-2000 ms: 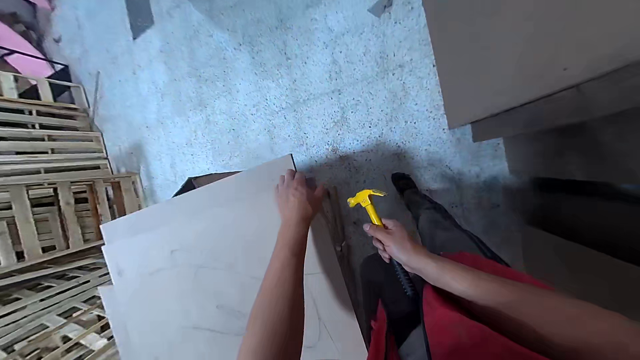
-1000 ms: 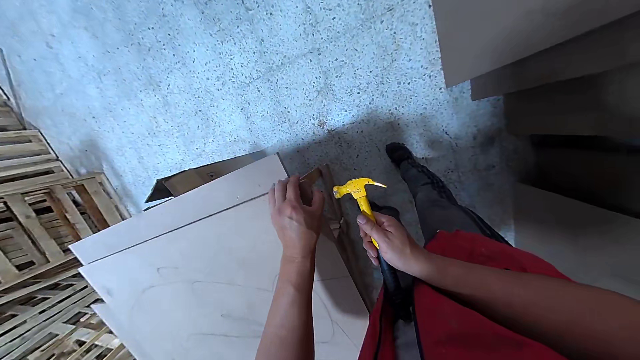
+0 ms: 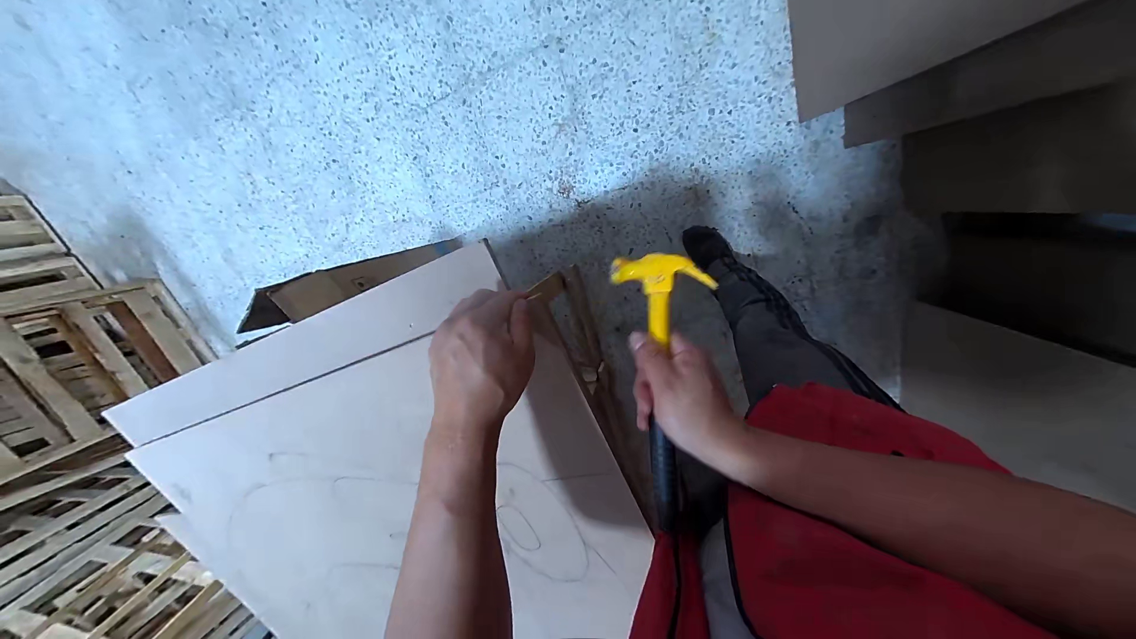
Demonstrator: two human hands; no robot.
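Observation:
My right hand (image 3: 683, 390) is closed around a yellow claw hammer (image 3: 658, 275) with a black grip, its head raised beside the stack's edge. My left hand (image 3: 484, 351) rests at the corner of a stack of pale flat boards (image 3: 311, 497), fingers curled over the edge of the upper board. Whether those fingers grip the board or something small is hidden. Pencil-like curved lines mark the top board. A narrow wooden strip or frame (image 3: 577, 324) shows just right of the left hand, below the board's edge.
Wooden pallets or frames (image 3: 89, 364) are piled at the left. A folded cardboard box (image 3: 355, 280) lies beyond the boards. More large panels (image 3: 914, 53) stand at the upper right. My shoe (image 3: 706, 247) is on the speckled floor (image 3: 532, 115).
The view has shifted toward the boards. Compared with two seconds ago, the top boards sit differently, with a long gap line now between two of them. The hammer stays in my right hand.

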